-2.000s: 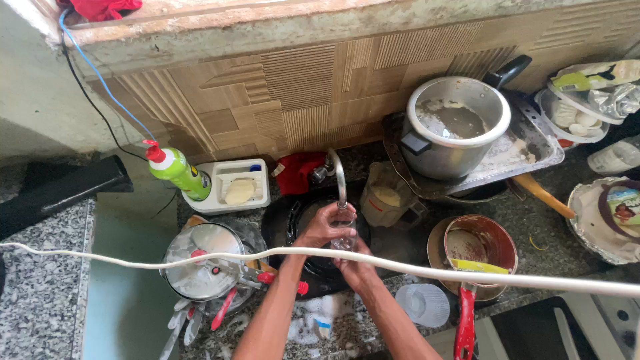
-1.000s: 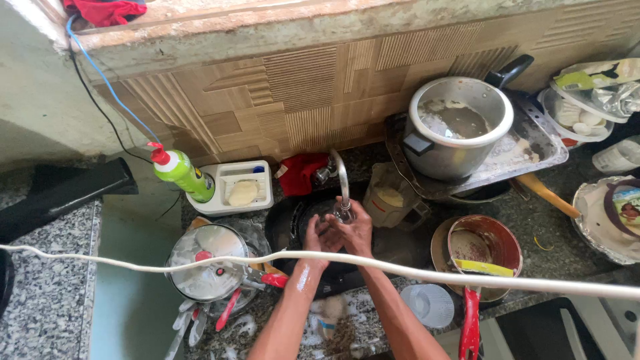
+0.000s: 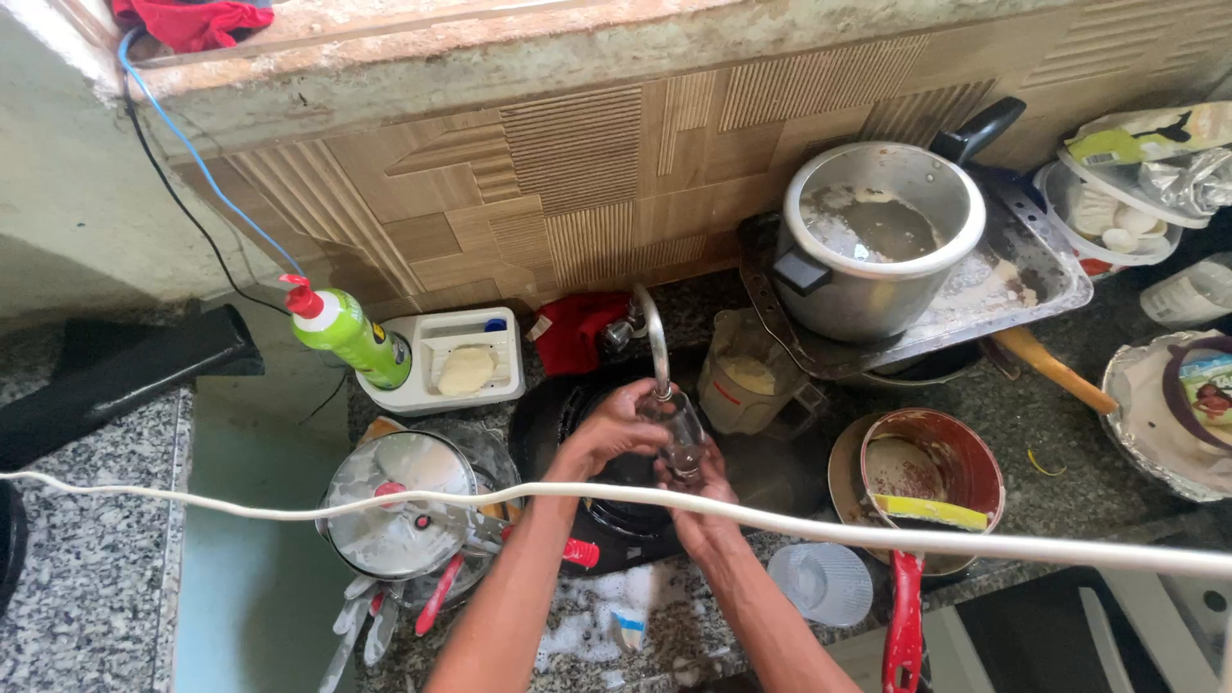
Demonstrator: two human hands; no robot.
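A clear drinking glass (image 3: 685, 441) is held between both hands under the spout of a metal faucet (image 3: 656, 337), above a dark sink basin (image 3: 549, 433). My left hand (image 3: 616, 423) is at the glass's upper left side with its fingers on it. My right hand (image 3: 701, 491) grips the glass from below and the right. Behind the right hand stands a clear blender jug (image 3: 746, 375) with something pale inside. A white soap tray (image 3: 433, 385) holding a pale bar lies left of the faucet, beside a green detergent bottle (image 3: 356, 332).
A white cable (image 3: 385, 499) crosses the view over both forearms. A pressure cooker (image 3: 871, 289) stands on a metal baking tray (image 3: 1049, 279). Nearer are a red saucepan (image 3: 987, 462), a clear plastic cup (image 3: 823, 582), a pot lid (image 3: 404, 472) with cutlery around it, and suds (image 3: 597, 616) on the granite.
Both hands stay beneath the faucet. They were drawn close together a second ago; now they are further apart, with the glass plainly visible between them.
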